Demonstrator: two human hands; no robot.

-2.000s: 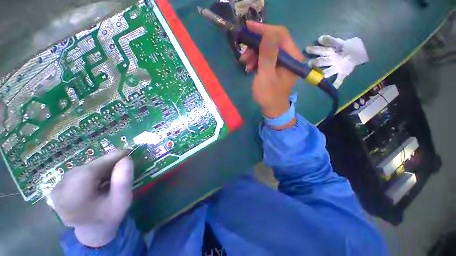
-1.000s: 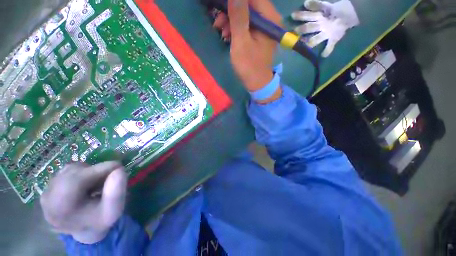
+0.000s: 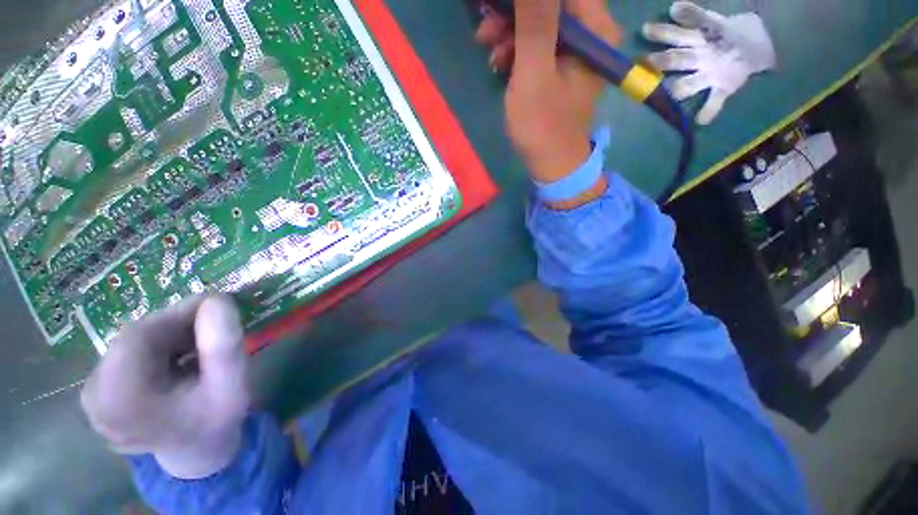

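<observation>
A green circuit board [image 3: 201, 181] lies solder side up on a red carrier [image 3: 443, 131], whose edge shows at the right and below. My left hand [image 3: 171, 387], in a white glove, is curled at the board's lower left edge, thumb against fingers. A thin solder wire [image 3: 50, 394] trails left from it; its working end is not clear. My bare right hand [image 3: 559, 91], at the top edge right of the board, holds the dark blue soldering iron [image 3: 594, 50] with its yellow band. The iron's tip is hidden or out of the picture.
A spare white glove [image 3: 717, 55] lies on the green mat [image 3: 423, 312] at the upper right. The iron's black cord curves down beside it. Beyond the mat's yellow edge, a dark rack with electronic units [image 3: 805, 262] stands at the right.
The view has shifted. The iron's tip and the holder seen at the top two seconds ago no longer show. My left hand's fingers are now at the board's lower edge instead of over it.
</observation>
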